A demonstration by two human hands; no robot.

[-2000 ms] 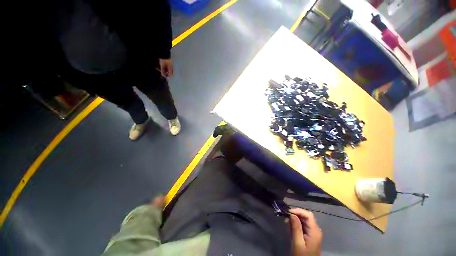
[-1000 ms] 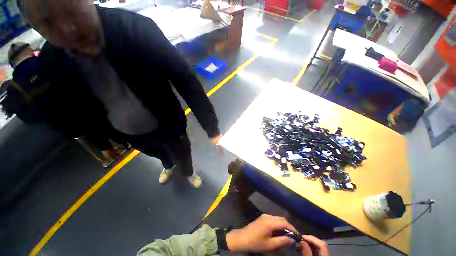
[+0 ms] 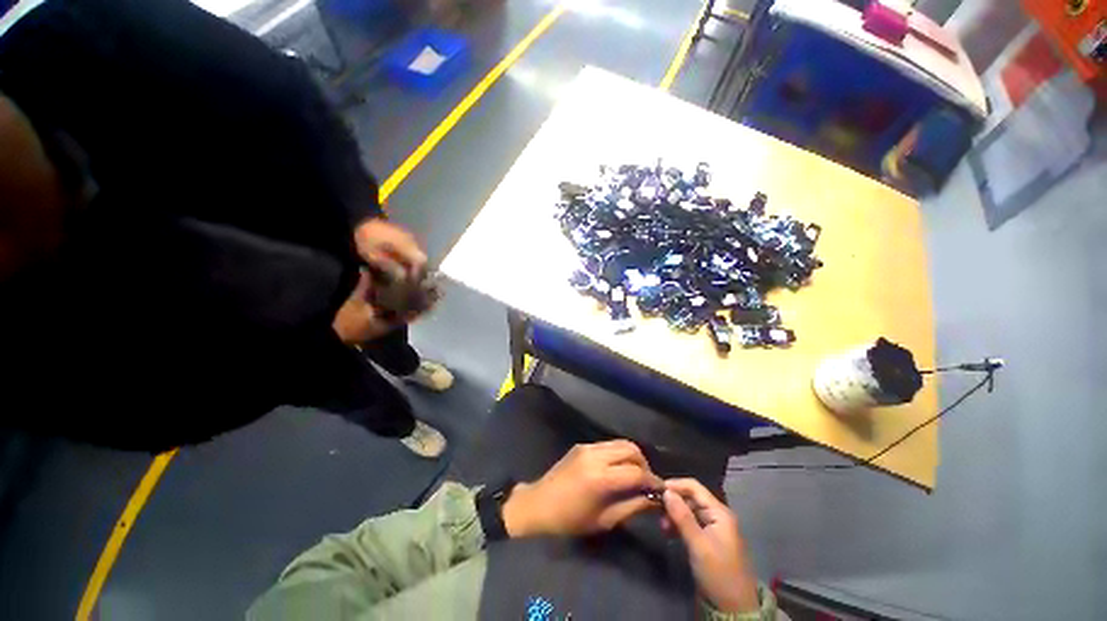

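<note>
My left hand (image 3: 583,488), with a black band at the wrist, and my right hand (image 3: 710,534) meet above my dark-covered lap. A small black fob (image 3: 656,494) with a glint shows between their fingertips; most of it is hidden by the fingers. A large pile of black fobs (image 3: 680,249) with silver and whitish flecks lies mid-table. A pale pot (image 3: 846,381) with a lumpy black top stands near the table's right edge. A thin rod with a metal end (image 3: 971,366) sticks out from its top, and a thin dark cord (image 3: 917,427) runs down from it.
A person in dark clothes (image 3: 182,279) stands close at the left, hands (image 3: 391,285) together around a small blurred thing beside the table corner. The light wood-coloured table (image 3: 868,261) is ahead. Behind are a blue bin (image 3: 427,61) and another table with a pink item (image 3: 884,21).
The standing person is nearer, with hands now together. My hands remain together around the small piece. The view has shifted, so the table and pile sit further left and higher.
</note>
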